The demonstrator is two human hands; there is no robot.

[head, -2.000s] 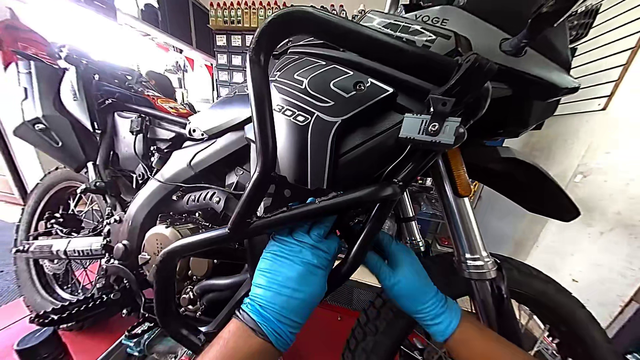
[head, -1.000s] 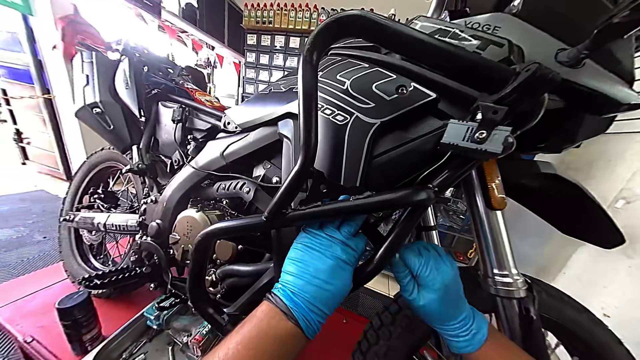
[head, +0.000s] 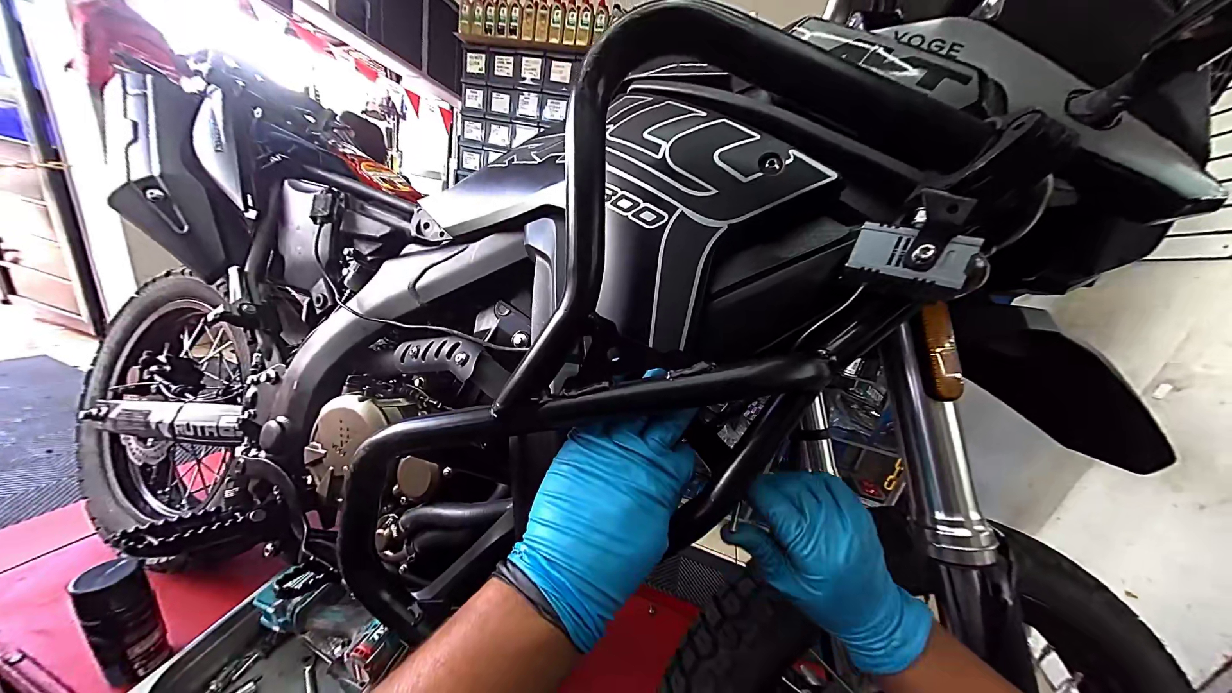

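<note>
A dark motorcycle with a black tubular crash bar (head: 674,390) fills the view. My left hand (head: 602,515), in a blue glove, reaches up behind the bar's horizontal tube below the side fairing (head: 664,279); its fingertips are mostly hidden, so what they touch cannot be told. My right hand (head: 828,558), gloved too, is lower and to the right, beside the slanting tube and left of the fork leg (head: 953,481). Its thumb and bent fingers pinch a small metal piece (head: 746,523), whose kind cannot be made out. The front tyre (head: 741,626) is below it.
A grey auxiliary lamp (head: 910,258) is fixed to the upper bar. At lower left, a metal tray (head: 207,654) holds tools, with a black canister (head: 117,621) beside it on the red surface. Another motorcycle stands behind at left. Bottles (head: 539,21) line a shelf above small drawers.
My right hand has drawn away from the slanting tube, down and to the right, and the small metal piece now shows in its fingers. The left hand remains behind the bar. The view has shifted left.
</note>
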